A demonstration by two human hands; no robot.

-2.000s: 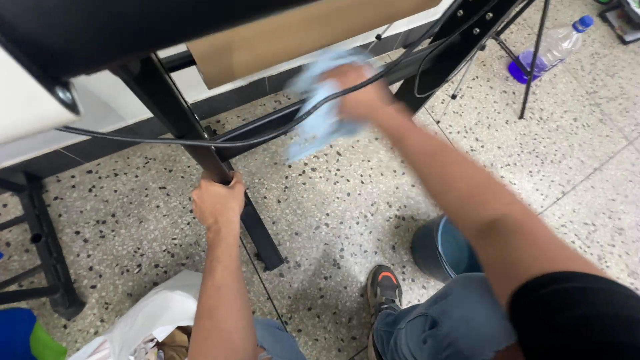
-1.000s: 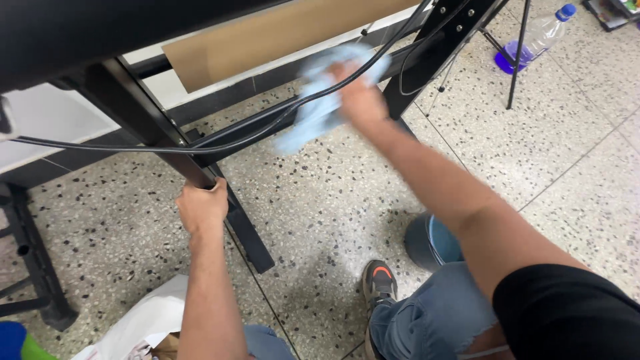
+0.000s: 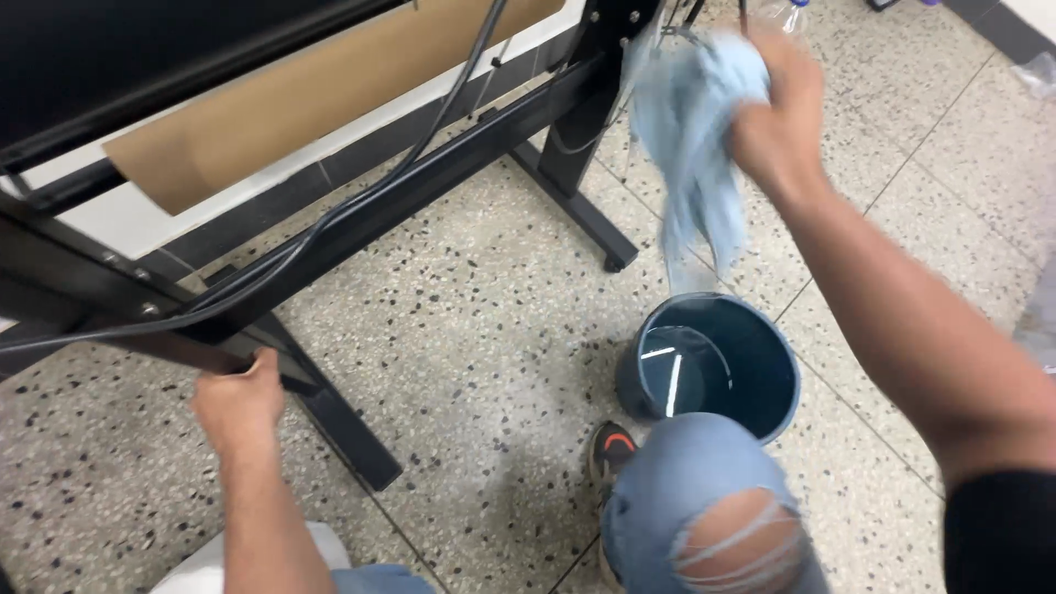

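My right hand (image 3: 780,115) is closed on a light blue cloth (image 3: 701,140), which hangs down, blurred by motion, above and behind a dark blue bucket (image 3: 788,355) with water (image 3: 689,375) in it. At the left, my left hand (image 3: 243,400) grips the lower end of a black metal leg of a stand (image 3: 177,346), just above its foot. The stand's black crossbar (image 3: 429,194) runs from that leg up to the other one at the right.
A black cable (image 3: 330,219) loops along the crossbar, below a roll of brown paper (image 3: 330,91). The stand's feet (image 3: 355,437) rest on the speckled floor. My knee (image 3: 709,487) and shoe (image 3: 612,454) are close to the bucket. A plastic bottle (image 3: 784,15) stands behind my right hand.
My right hand has moved the cloth away from the crossbar, to the right and over near the bucket. My left hand still holds the leg. The view has shifted to the right.
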